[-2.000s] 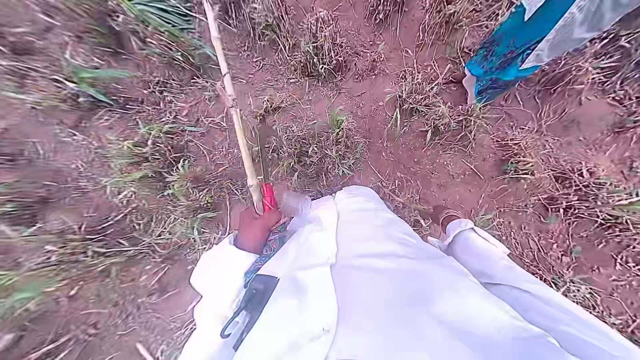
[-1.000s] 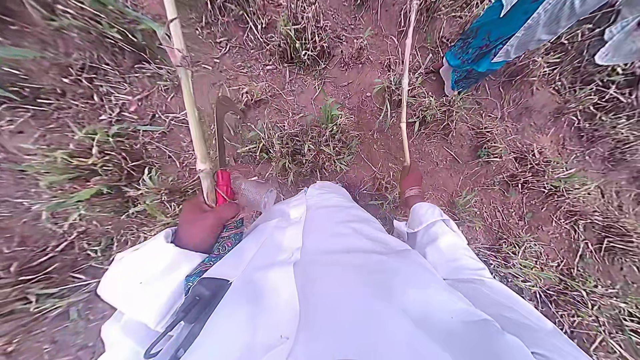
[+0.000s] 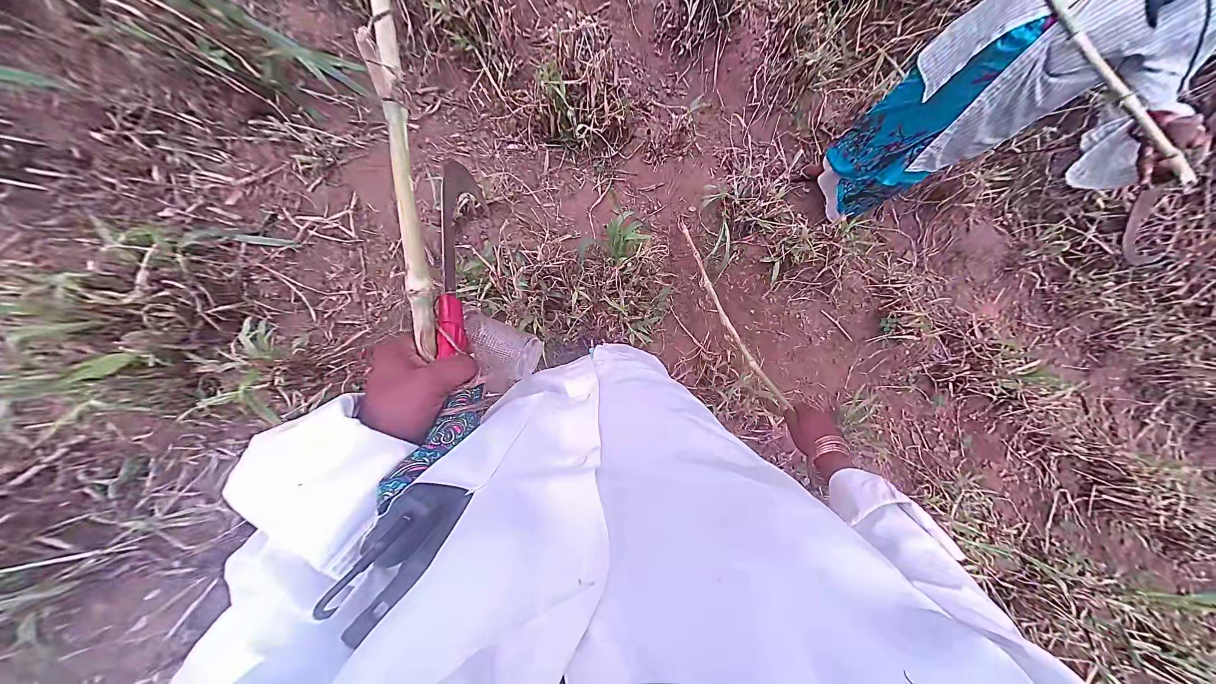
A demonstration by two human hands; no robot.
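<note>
My left hand (image 3: pixel 413 388) is closed around a thick pale cane stalk (image 3: pixel 407 190) and the red handle (image 3: pixel 450 326) of a sickle, whose hooked dark blade (image 3: pixel 452 214) points away from me beside the stalk. A clear ribbed plastic bottle or cup (image 3: pixel 503 350) sits just right of the handle, partly behind my white coat (image 3: pixel 703 541); what holds it is hidden. At the right, my right hand (image 3: pixel 815 432), with bangles at the wrist, grips the near end of a thin dry stick (image 3: pixel 736 328) that slants up and left over the soil.
A person in a white coat and teal patterned cloth (image 3: pixel 888 142) stands at the upper right, one hand (image 3: pixel 1173 142) on a stalk (image 3: pixel 1111 81), with a curved blade (image 3: pixel 1140 228) below it. Dry grass tufts (image 3: pixel 579 90) and red soil surround me. A black clip-like object (image 3: pixel 418 541) hangs at my left side.
The thin stick in my right hand pointed nearly straight ahead one second ago and now leans left. More of the other person shows, with a hand and stalk in view. My left hand keeps its hold.
</note>
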